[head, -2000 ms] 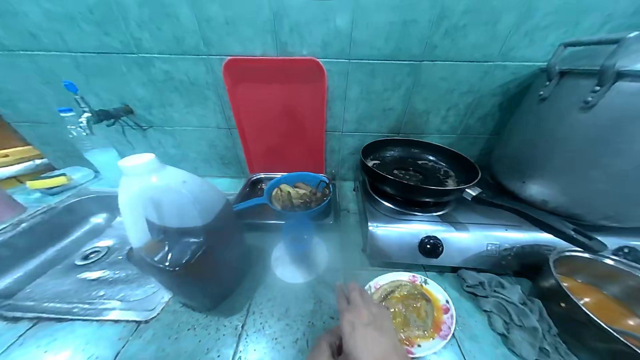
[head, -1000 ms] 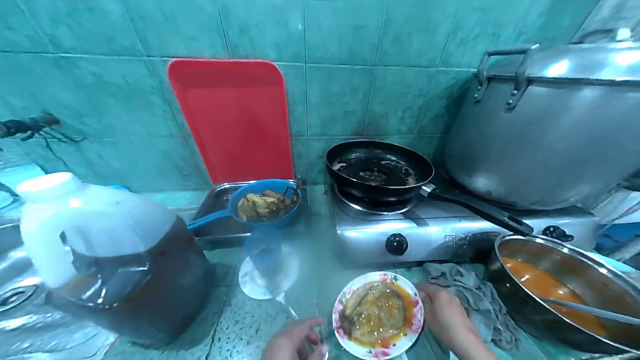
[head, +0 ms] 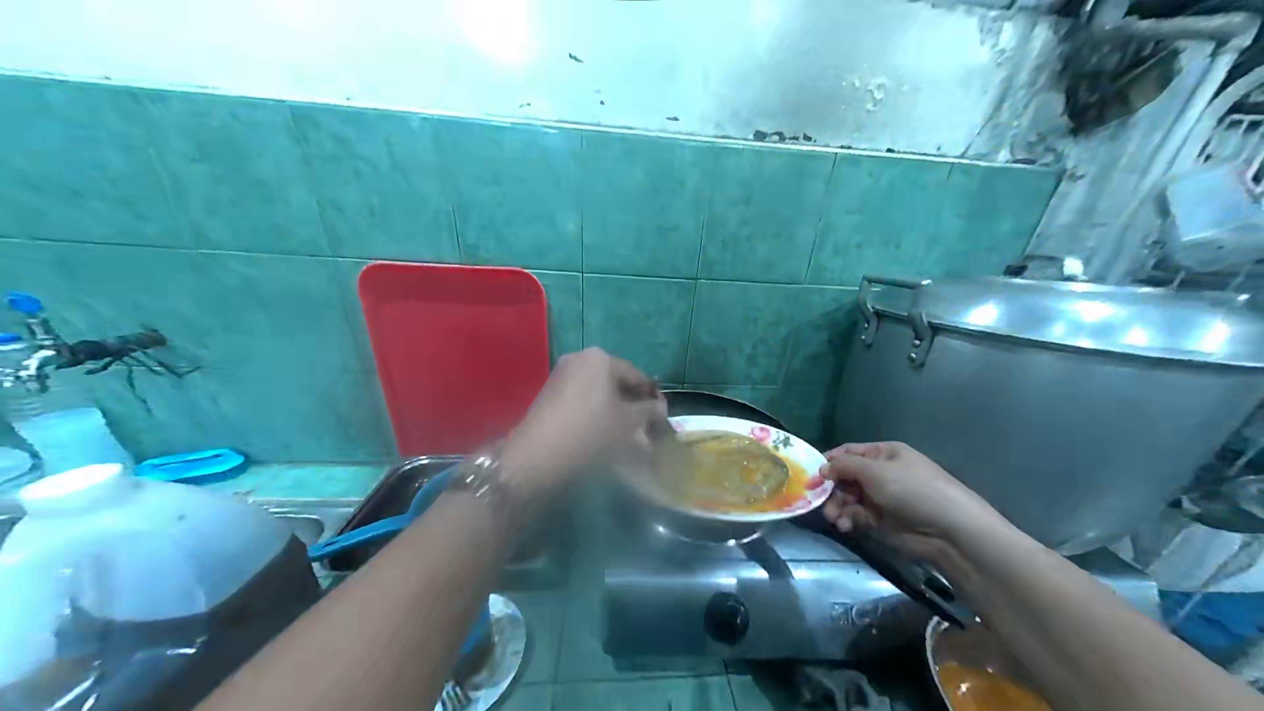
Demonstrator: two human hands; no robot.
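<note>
A floral-rimmed plate with battered food in orange egg mixture is lifted in front of the black frying pan, which it largely covers. My right hand grips the plate's right rim between thumb and fingers. Over the plate's left edge is my left hand, blurred, its fingertips by the food; whether they pinch anything cannot be made out. The pan's black handle runs below my right wrist. Under the pan stands a steel gas stove.
A large lidded aluminium pot stands right of the pan, a bowl of orange liquid below. At left are a jug of dark liquid, a red tray against the wall, a blue-handled strainer and a small plate with a fork.
The floral plate, on the counter one second ago, is now up in front of the pan, held by my right hand. My left hand has moved up with it. The view has tilted upward.
</note>
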